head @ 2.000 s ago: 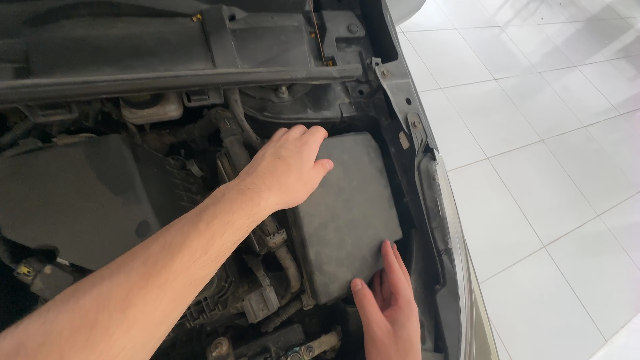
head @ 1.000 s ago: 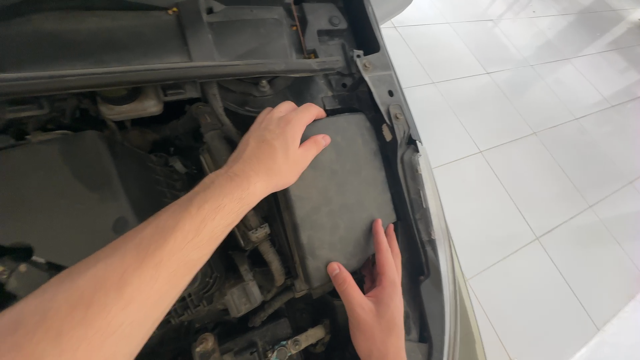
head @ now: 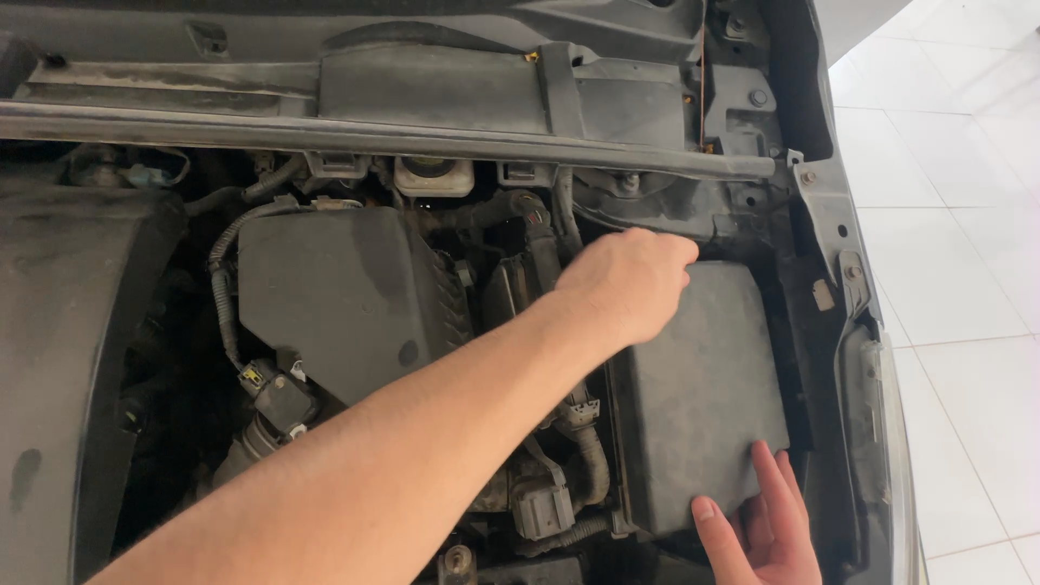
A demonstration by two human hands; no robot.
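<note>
A black plastic fuse box cover (head: 707, 390) lies at the right side of a car's engine bay. At its far left corner is my left hand (head: 630, 280), back of the hand up, its fingers curled at the cover's far edge; the fingertips are mostly out of sight. My right hand (head: 760, 520) is at the near right corner, with the thumb and index fingertip against the cover and the other fingers partly hidden beside it. Whether either hand grips the cover firmly cannot be seen.
Left of the cover run hoses and an electrical connector (head: 543, 508). Farther left are the air filter housing (head: 333, 284) and the engine cover (head: 57, 349). A cowl edge (head: 406, 140) crosses behind, and the metal fender edge (head: 845, 244) borders the right, beside a tiled floor (head: 959, 390).
My left hand's fingers have drawn together and curled at the far edge; earlier the thumb lay apart on the cover. The right hand stays at the near corner. The view has shifted.
</note>
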